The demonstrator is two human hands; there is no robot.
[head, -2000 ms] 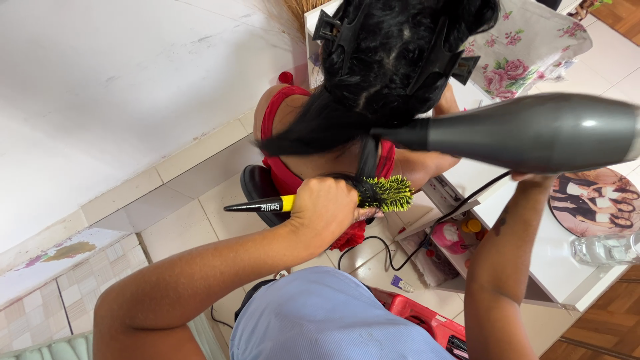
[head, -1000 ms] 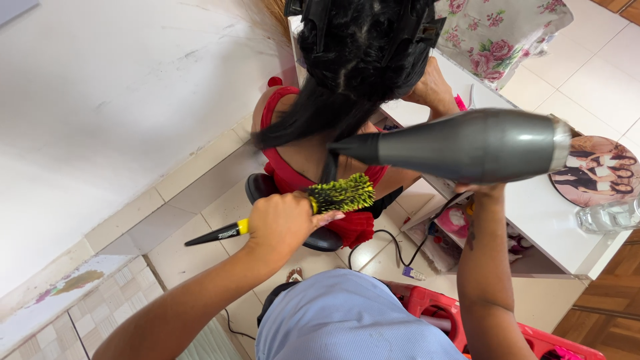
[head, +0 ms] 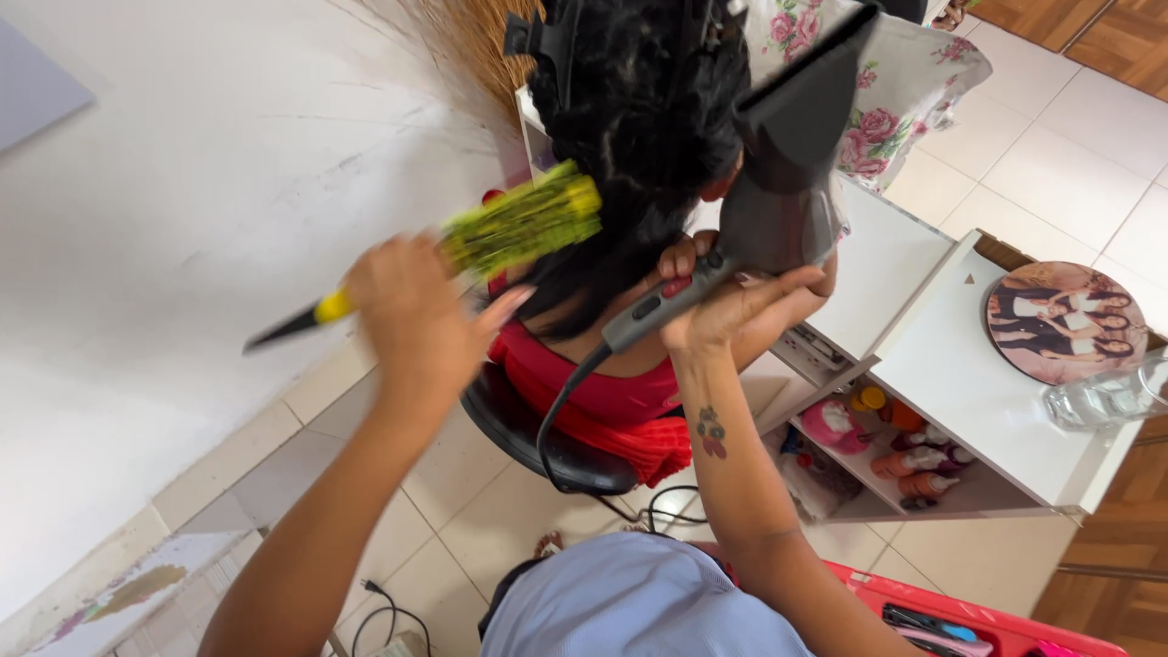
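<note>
My left hand (head: 415,310) is wrapped around the yellow and black round hairbrush (head: 525,222), its bristles pointing up and right, beside the dark hair (head: 639,119) of a seated person in a red top (head: 593,383). Motion blurs the hand and brush. In my right hand (head: 721,297) is the grey hair dryer (head: 776,201), held by its handle near the switches, with its flat black nozzle pointing up and right. The dryer is in front of the right side of the person's head. Black clips (head: 552,46) sit in the hair.
A white cabinet (head: 967,383) on the right bears a round photo plaque (head: 1063,319) and a clear glass (head: 1109,392); bottles fill its shelf. The dryer's cord (head: 547,438) hangs past the black seat (head: 538,447). A red tray (head: 995,620) lies low right. The wall (head: 182,228) is left.
The dryer has swung from pointing left at the hair to pointing up and right. My left hand has raised the brush toward the head, and the hair below the brush hangs loose.
</note>
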